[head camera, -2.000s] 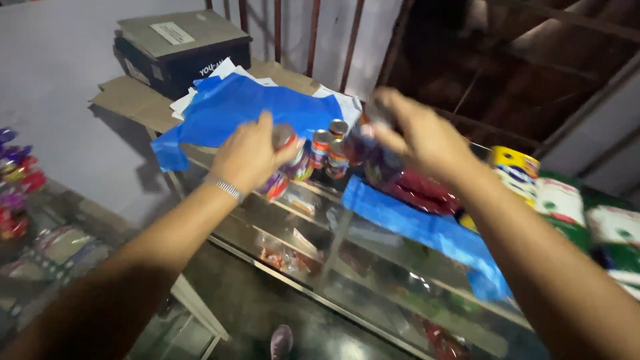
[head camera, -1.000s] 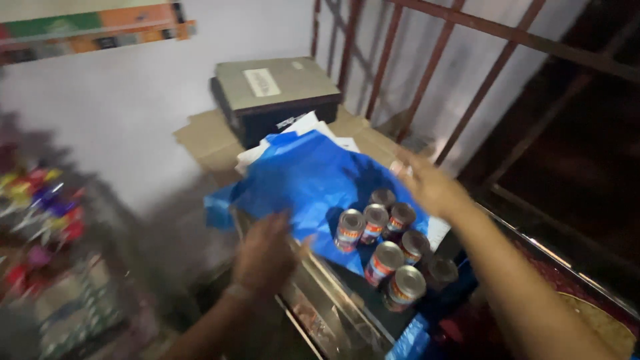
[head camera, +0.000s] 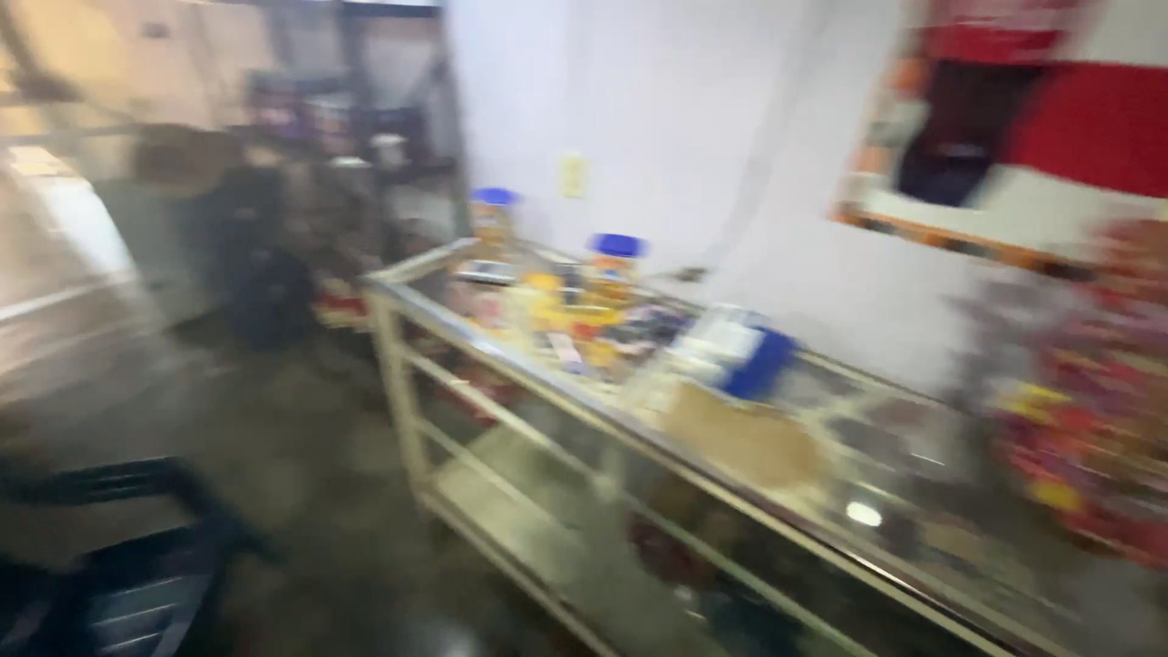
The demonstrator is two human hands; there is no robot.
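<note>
Neither my left hand nor my right hand shows in the head view now. A long glass display case with a pale metal frame (head camera: pixel 538 392) runs from the centre to the lower right. On its top stand two jars with blue lids, one near the far corner (head camera: pixel 494 224) and one closer by the wall (head camera: pixel 616 266). Small yellow and mixed packets lie around them. A blue and white package (head camera: pixel 762 363) rests beside a piece of brown paper or cardboard (head camera: pixel 744 438). The picture is blurred, so finer details cannot be told.
A dark plastic chair (head camera: pixel 119 547) stands at the lower left. Colourful packaged goods (head camera: pixel 1077 438) fill the right edge. A poster (head camera: pixel 967 137) and a wall outlet (head camera: pixel 573 175) are on the pale wall. Dark, blurred objects stand beyond the case at the upper left.
The view has swung far round to another display case. Both hands, the cans and the blue plastic seen earlier are out of view.
</note>
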